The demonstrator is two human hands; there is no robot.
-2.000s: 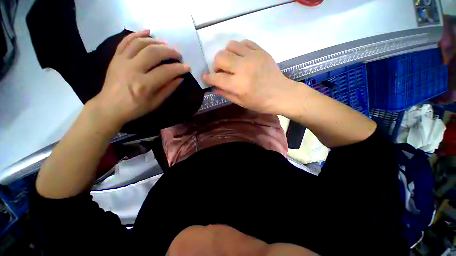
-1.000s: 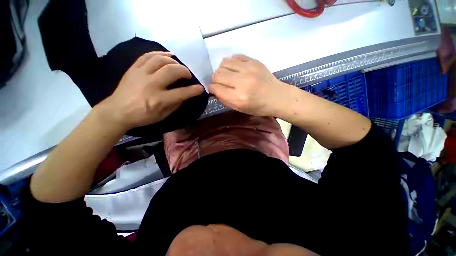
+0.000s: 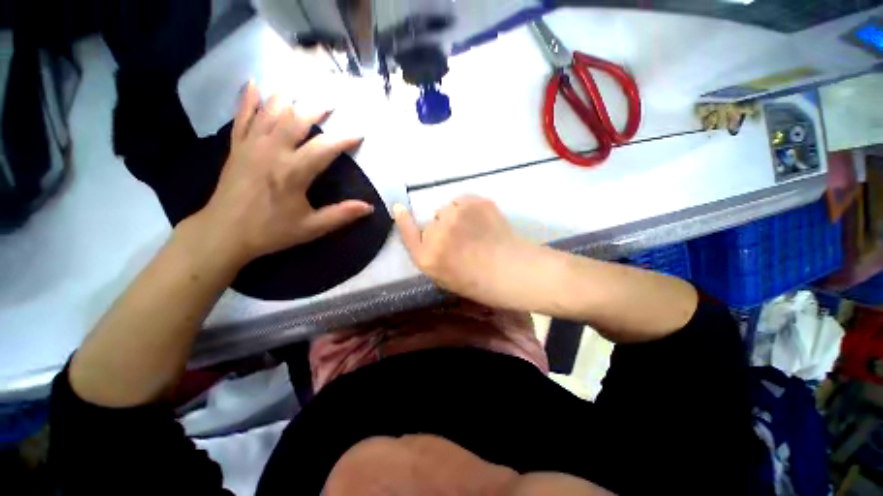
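Note:
A black panel [image 3: 324, 257] lies on the white sewing table, its curved edge towards the right and the front edge. My left hand [image 3: 276, 179] lies flat on it with the fingers spread. My right hand [image 3: 460, 237] is at the panel's right edge, its index finger reaching the edge and its other fingers curled. Whether it pinches any fabric cannot be told. The sewing machine head [image 3: 358, 24] is at the top, with a blue knob [image 3: 433, 106] below it. Bright glare hides the fabric near the needle.
Red-handled scissors [image 3: 593, 107] lie right of the machine head. A small parts tray [image 3: 796, 140] is at the far right. A ruler tape [image 3: 620, 237] runs along the table's front edge. Blue crates [image 3: 765, 252] stand below right. Dark striped pieces [image 3: 37, 126] lie at the left.
The view has shifted up, so the machine head and whole scissors now show. My left hand has flattened and spread on the black panel. More of the panel's curved edge lies on the table.

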